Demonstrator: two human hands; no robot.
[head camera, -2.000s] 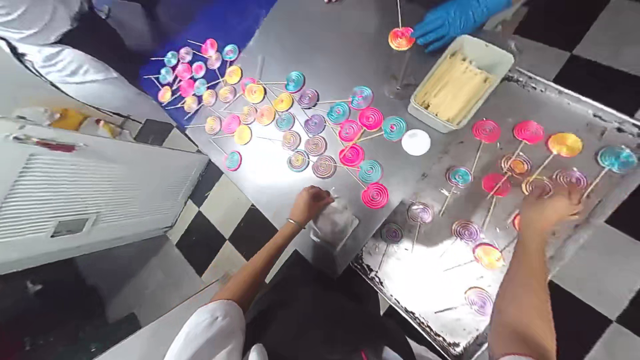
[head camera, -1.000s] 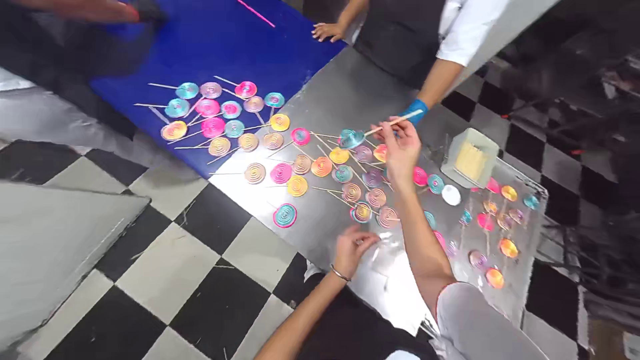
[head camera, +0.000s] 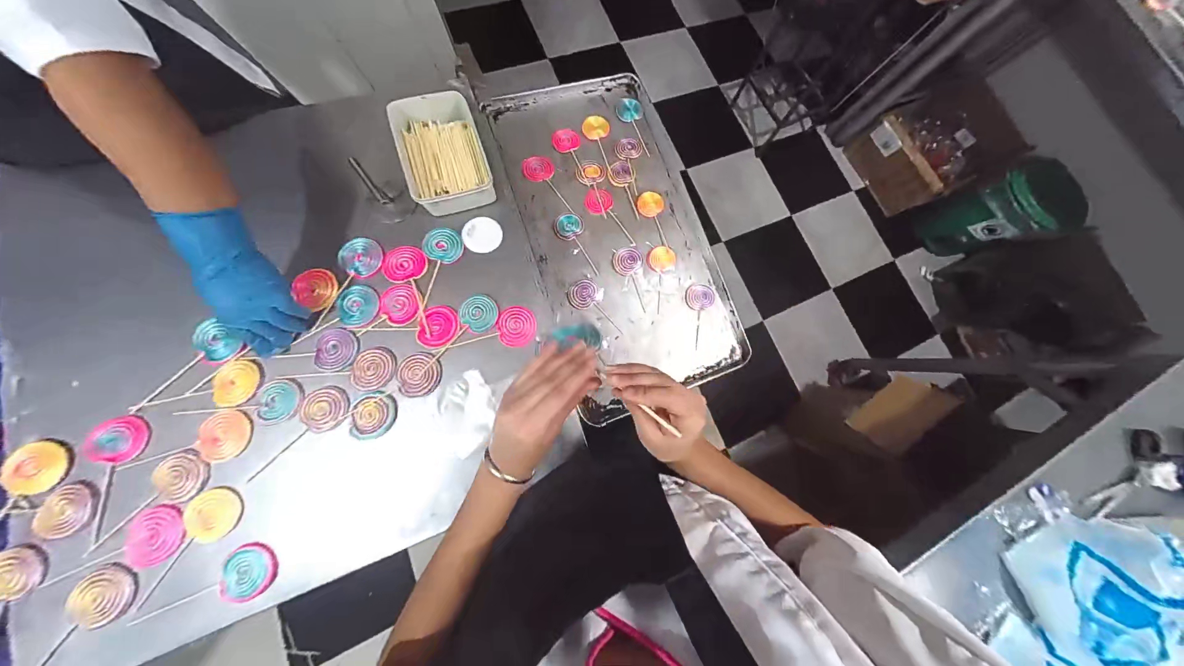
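In front of my body, my right hand (head camera: 661, 407) grips the stick of a teal swirl lollipop (head camera: 575, 338), whose blurred head is up by my left fingertips. My left hand (head camera: 546, 407) is flat beside the candy, fingers together; whether it grips anything is unclear. Clear plastic wrappers (head camera: 469, 404) lie just left of my left hand. Many spiral lollipops (head camera: 373, 369) cover the steel table to the left. Wrapped-looking lollipops (head camera: 628, 261) lie on a metal baking tray (head camera: 689, 333) beyond my hands.
A white tub (head camera: 453, 201) of wooden sticks (head camera: 444, 157) stands beside the tray, near a white disc (head camera: 482, 235) and a metal tool (head camera: 370, 181). A co-worker's blue-gloved hand (head camera: 242, 287) reaches among the lollipops. A green bucket (head camera: 1008, 205) and cardboard box (head camera: 934, 148) are at the right.
My right hand, earlier reaching across the lollipops with one held by its stick, is now beside my left hand. The co-worker's gloved hand is now among the lollipops. The view has swung strongly.
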